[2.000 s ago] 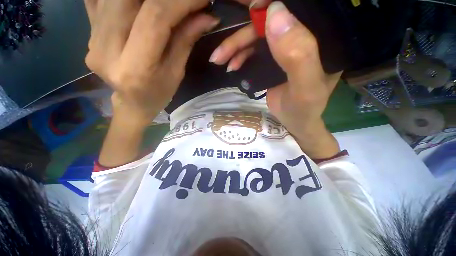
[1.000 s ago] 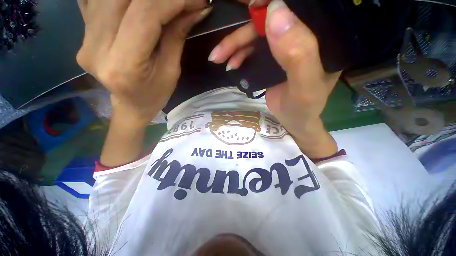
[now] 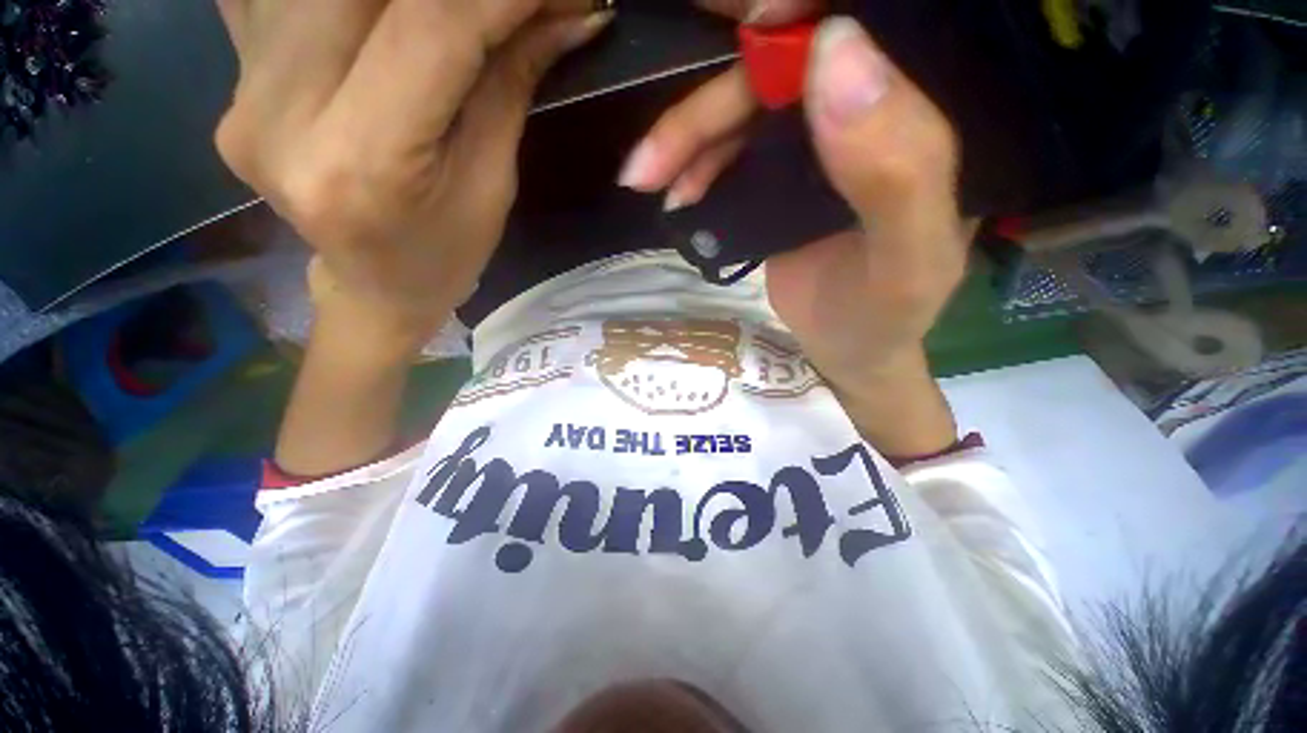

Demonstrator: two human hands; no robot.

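My left hand (image 3: 394, 158) is at the upper left, its fingertips pinched at the top edge around a tiny dark and gold part (image 3: 604, 5), mostly hidden or cut off. My right hand (image 3: 882, 215) is at the upper centre-right, holding the black soldering gun (image 3: 1003, 136). A finger and thumb are at its red trigger (image 3: 776, 62); the other fingers curl by its handle. The gun's tip is outside the picture.
A dark glittery heap (image 3: 46, 65) lies on the dark bench (image 3: 144, 172) at the upper left. A blue bin (image 3: 108, 387) is below it. A blurred metal bracket (image 3: 1175, 337) is at the right, by black mesh (image 3: 1061, 294). A white surface (image 3: 1068, 430) is at the lower right.
My right hand and the gun have moved a little to the right. My left hand has shifted slightly left and up and still pinches the part.
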